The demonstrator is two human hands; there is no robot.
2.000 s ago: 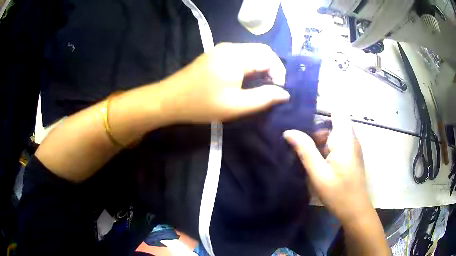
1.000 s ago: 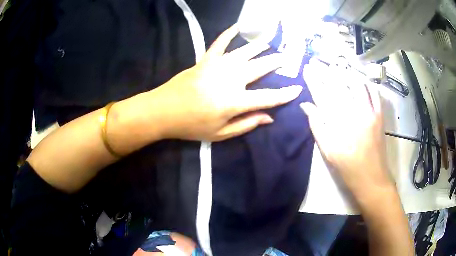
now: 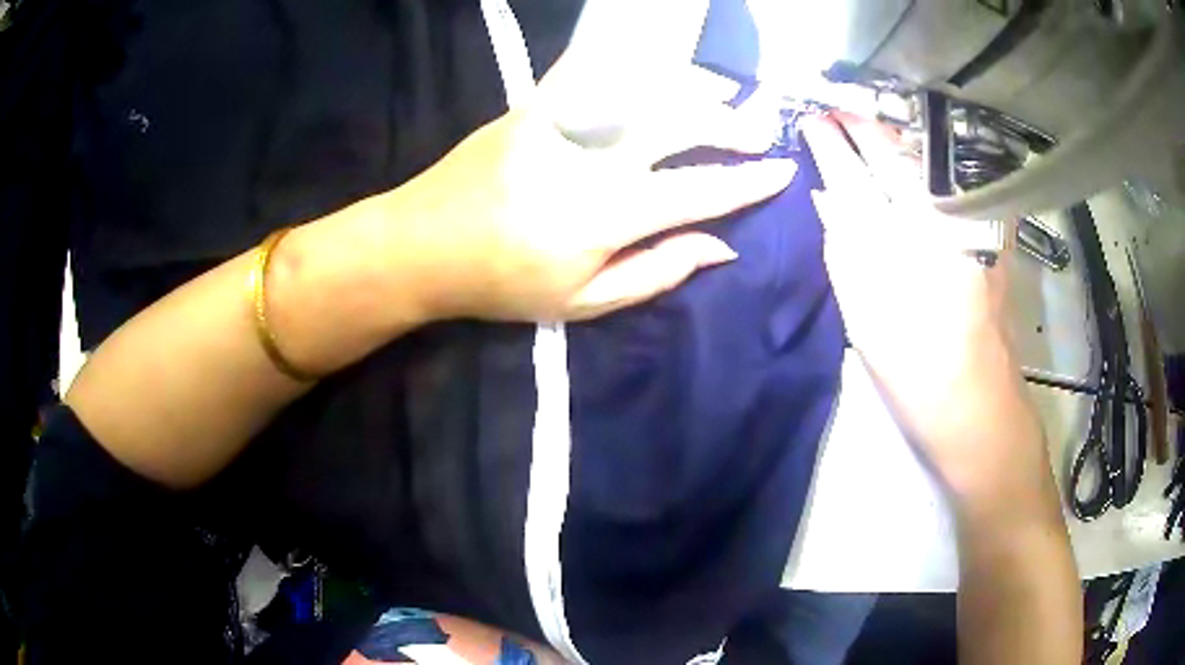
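Note:
The dark navy garment (image 3: 702,429) lies in front of me, bright blue under the lamp, with a white strip (image 3: 550,455) running down it. My left hand (image 3: 572,214) lies flat on the cloth over the strip, fingers spread, fingertips just left of the presser foot area (image 3: 790,120). My right hand (image 3: 916,286) lies at the cloth's right edge, fingers stretched toward the presser foot, thumb apart from them. Strong glare washes out the fingers and hides the needle. I see nothing gripped in either hand.
The pale sewing machine head (image 3: 1040,91) fills the upper right. Black-handled shears (image 3: 1111,390) lie on the white table (image 3: 897,507) to the right, beside a thin brownish stick (image 3: 1151,377). A thin dark line runs toward the shears. Patterned fabric (image 3: 429,637) shows at the bottom.
Both hands have come off the cloth piece they held between them and moved up to the presser foot. My left hand has spread flat. The cloth's bright part has shifted up and right.

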